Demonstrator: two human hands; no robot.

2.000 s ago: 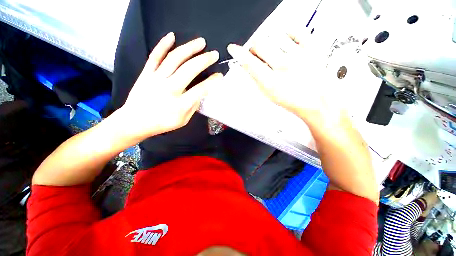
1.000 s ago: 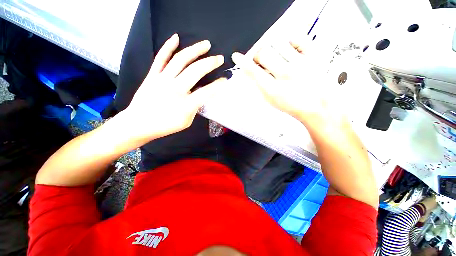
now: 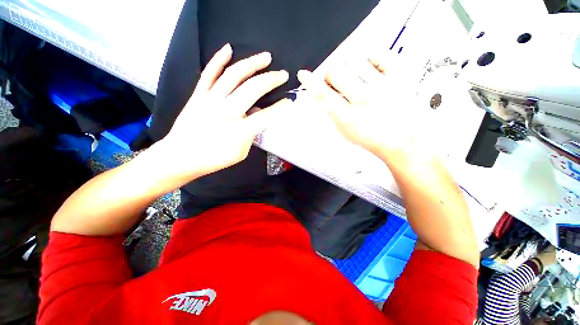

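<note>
A black garment panel (image 3: 267,28) lies on the white table and hangs over its front edge. My left hand (image 3: 216,114) lies flat on the panel with fingers spread, its thumb near the panel's right edge. My right hand (image 3: 362,101) is to the right of the panel, its index fingertip close to the panel's edge by my left thumb. A small thin pale thing shows between the two hands; what it is and whether my right fingers grip it cannot be told. Glare washes out much of my right hand.
The white sewing machine (image 3: 528,63) stands at the right, with a black rectangle (image 3: 485,139) beside its needle area. A blue crate (image 3: 381,260) is below the table's front edge (image 3: 356,184); more blue shows at the left. Another person's striped sleeve (image 3: 509,292) is at the lower right.
The panel and both hands have shifted slightly right in the picture, with the left table edge. The hands keep nearly the same pose by the panel's edge.
</note>
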